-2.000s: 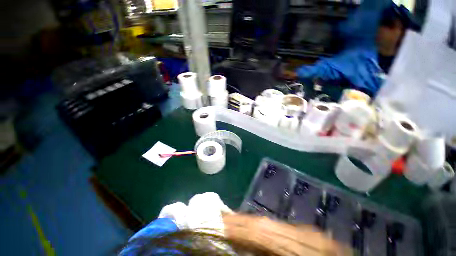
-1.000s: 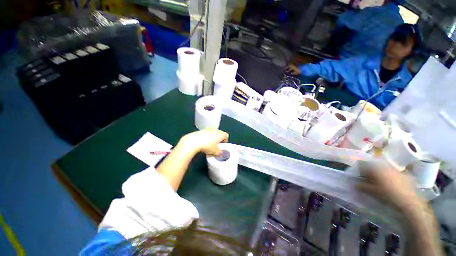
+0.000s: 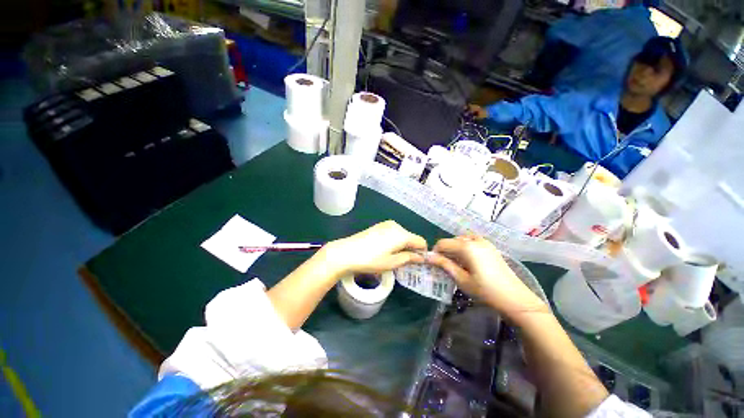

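My left hand (image 3: 378, 247) and my right hand (image 3: 473, 265) meet fingertip to fingertip and pinch a printed label strip (image 3: 426, 280). The strip hangs just below the fingers, beside a white label roll (image 3: 364, 295) that stands on the bench under my left hand. A clear blister tray (image 3: 457, 359) with dark phone-like slabs lies below and right of my hands, partly hidden by my right forearm. Whether a single label is peeled off cannot be told.
A red pen (image 3: 281, 246) lies over a white paper slip (image 3: 237, 243) at left. Spare label rolls (image 3: 335, 186) stand by a post and are massed at the back right. Backing liner (image 3: 457, 214) curves across the green bench (image 3: 188, 212). A person in blue sits behind.
My right hand has come back left from the far right to meet my left hand. My left hand has moved right, off the roll's top. The long stretched strip is no longer pulled across the tray.
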